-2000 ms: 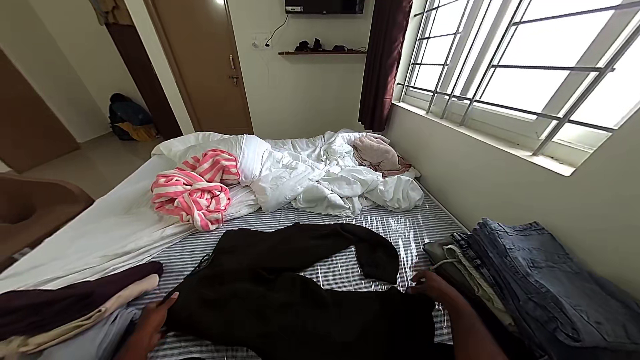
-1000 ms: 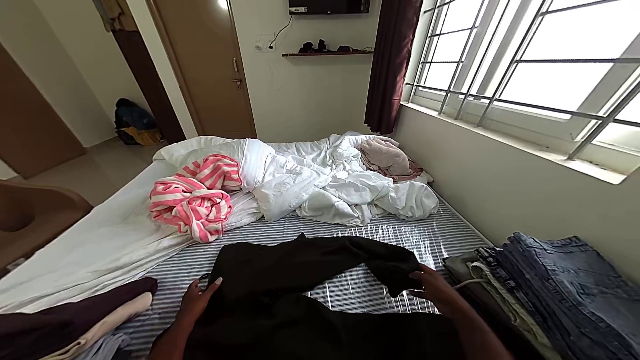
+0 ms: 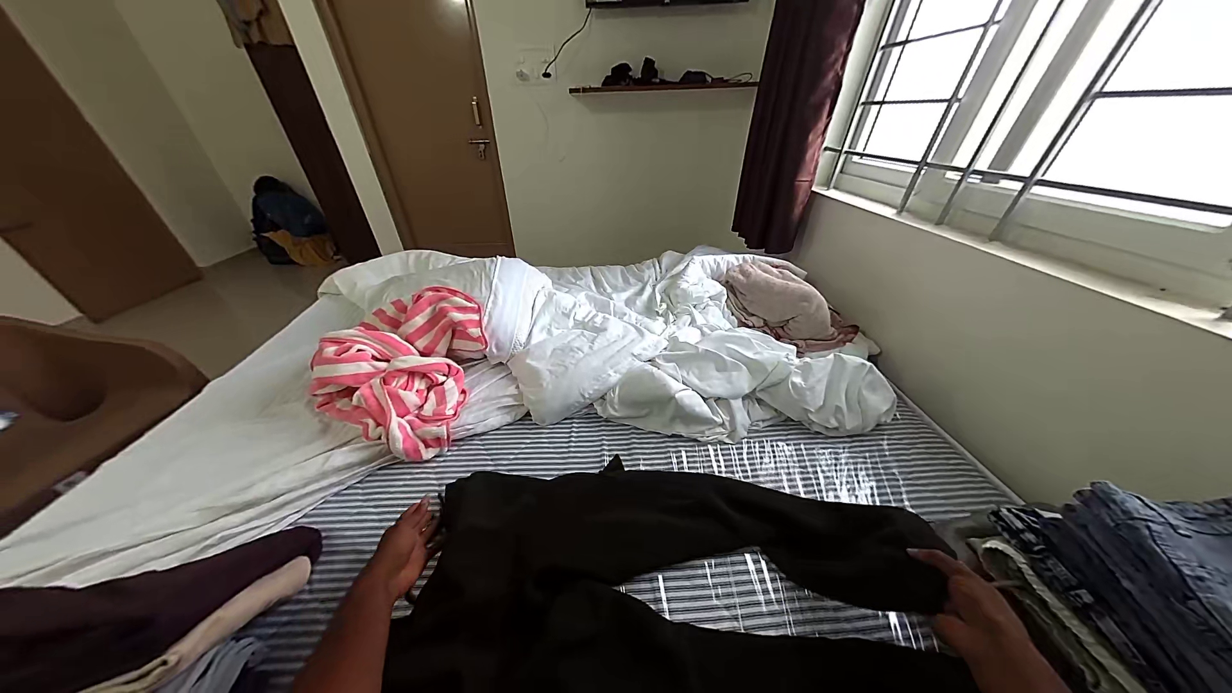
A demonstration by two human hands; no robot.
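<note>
Black trousers point(image 3: 577, 539) lie spread sideways over a striped mattress point(image 3: 385, 500), with the waist at the left and the two legs running right. My left hand point(image 3: 409, 553) rests beside the waist edge, its fingers partly hidden against the dark cloth; whether they grip it is unclear. My right hand point(image 3: 967, 606) holds the end of the upper leg between thumb and fingers. The lower leg runs out of view at the bottom edge. Close to my right hand stands a stack of folded jeans point(image 3: 1145, 568). Folded dark and beige clothes point(image 3: 164, 597) lie left of my left arm.
Farther up the bed are a pink-and-white striped cloth point(image 3: 395, 375), a crumpled white blanket point(image 3: 674, 366) and a pale pink cloth point(image 3: 784, 303). A brown plastic chair point(image 3: 106, 385) stands at the left. The wall and barred window point(image 3: 1011, 115) border the right side.
The upper trouser leg, bent downward at its end two seconds ago, is now stretched out to the right. My right hand has taken hold of its end. My left hand has moved up to the waist.
</note>
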